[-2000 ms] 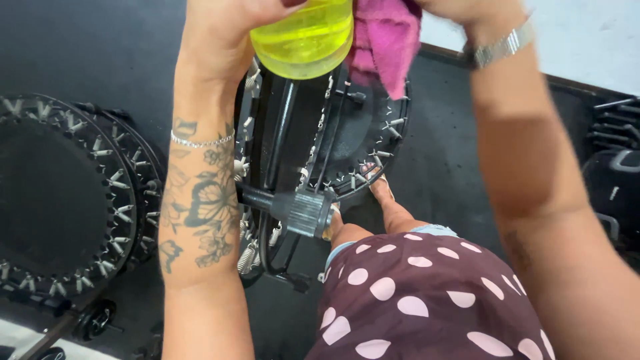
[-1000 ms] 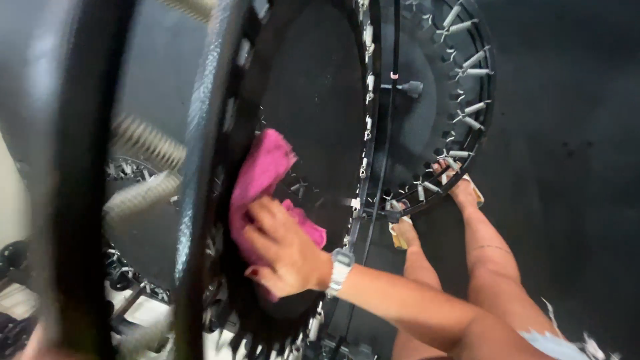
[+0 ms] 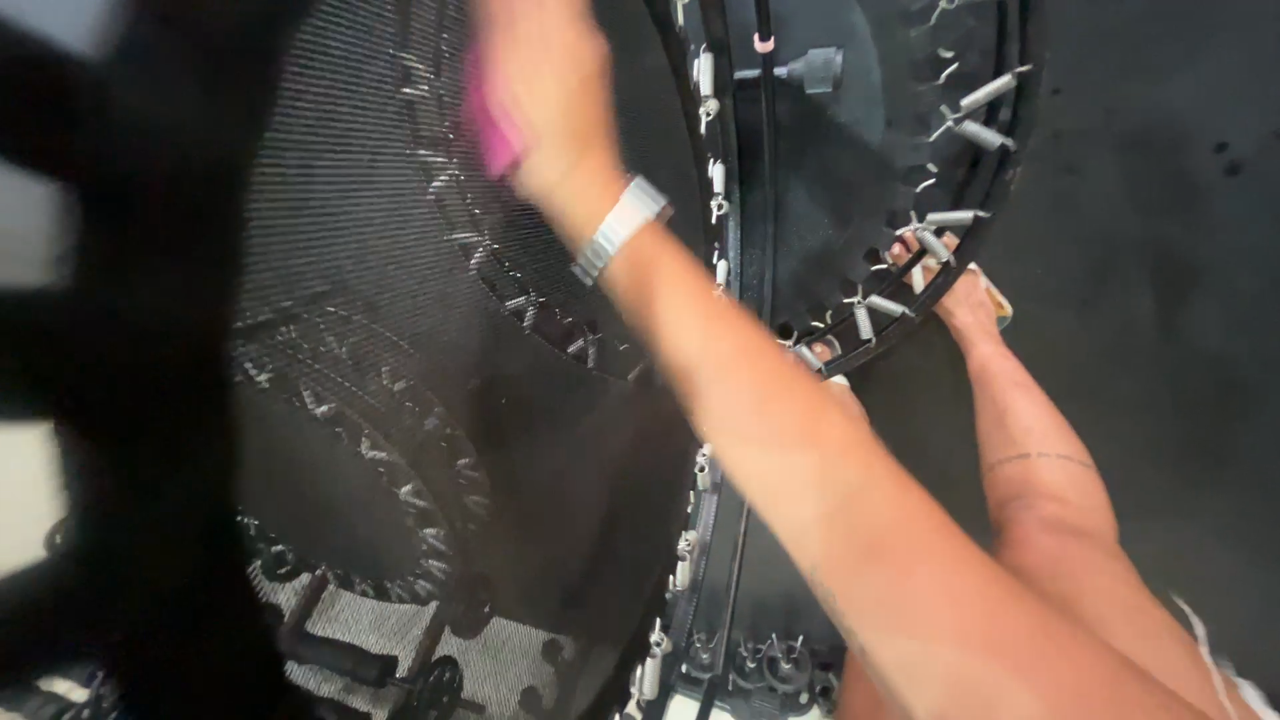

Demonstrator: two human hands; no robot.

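Note:
My right hand [image 3: 555, 100], with a metal-band watch [image 3: 622, 228] at its wrist, presses a pink cloth [image 3: 492, 120] to the dark mesh mat of a mini trampoline [image 3: 350, 200] that stands on edge. The hand is blurred, and it covers most of the cloth. Metal springs [image 3: 717, 190] run along the trampoline's rim. My left hand is not in view. Out-of-focus black frame parts [image 3: 150, 350] fill the left side, close to the camera.
Another round trampoline frame with springs [image 3: 985, 90] lies at the upper right, by my feet [image 3: 960, 290]. A black knob [image 3: 815, 70] shows beyond the rim. Through the mesh appear more springs and a padded bar [image 3: 340, 655] over dark flooring.
Two seconds ago a hand held a bottle of yellow liquid, with the pink cloth near the other hand. Now the bottle is out of view. Since one second ago my right hand has moved up the mat.

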